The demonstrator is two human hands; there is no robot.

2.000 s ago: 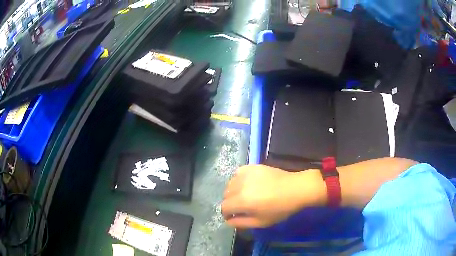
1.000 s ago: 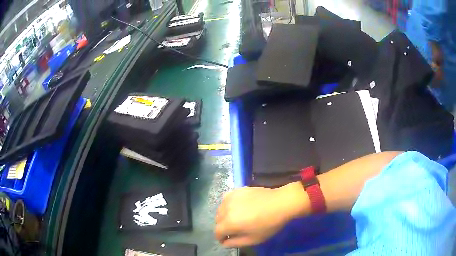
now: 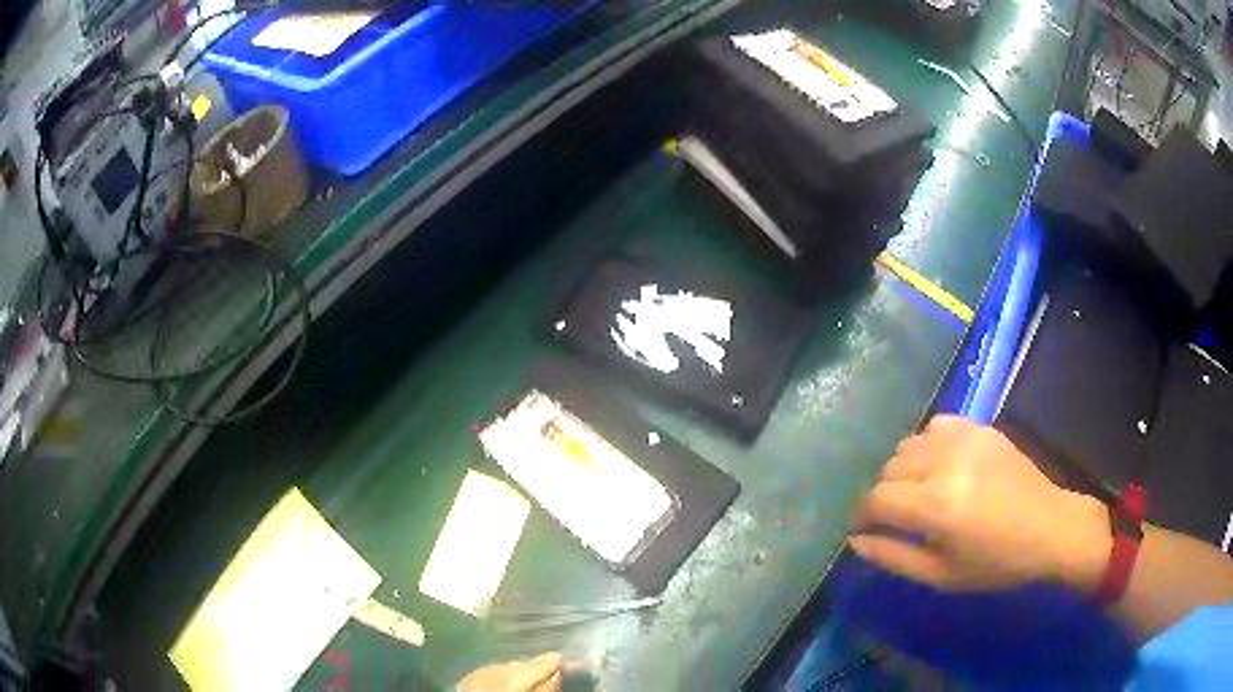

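Observation:
A phone-like unit (image 3: 582,473) with a white back and orange strip lies on a black foam pad (image 3: 696,487) on the green belt. My right hand (image 3: 960,507), with a red wristband, is right of it at the blue bin's edge, fingers curled, nothing visible in it. My left hand (image 3: 514,675) shows only as fingertips at the bottom edge; its hold cannot be told. Slim silvery tweezers (image 3: 575,612), blurred, are just above these fingertips, below the unit. A small cream sheet (image 3: 473,541) lies left of the unit.
White scraps (image 3: 672,329) lie on another black pad. Behind stands a stack of black pads (image 3: 811,156) with a unit on top. A blue bin (image 3: 1007,318) with black foam is at right. A yellow-edged sheet (image 3: 277,602) lies front left. Beyond the belt are a blue bin (image 3: 365,88), cables and a device (image 3: 115,176).
The view has swung down and left, bringing the whole near unit, the sheets and tweezers into sight. My left fingertips have appeared at the bottom. My right hand remains curled by the bin.

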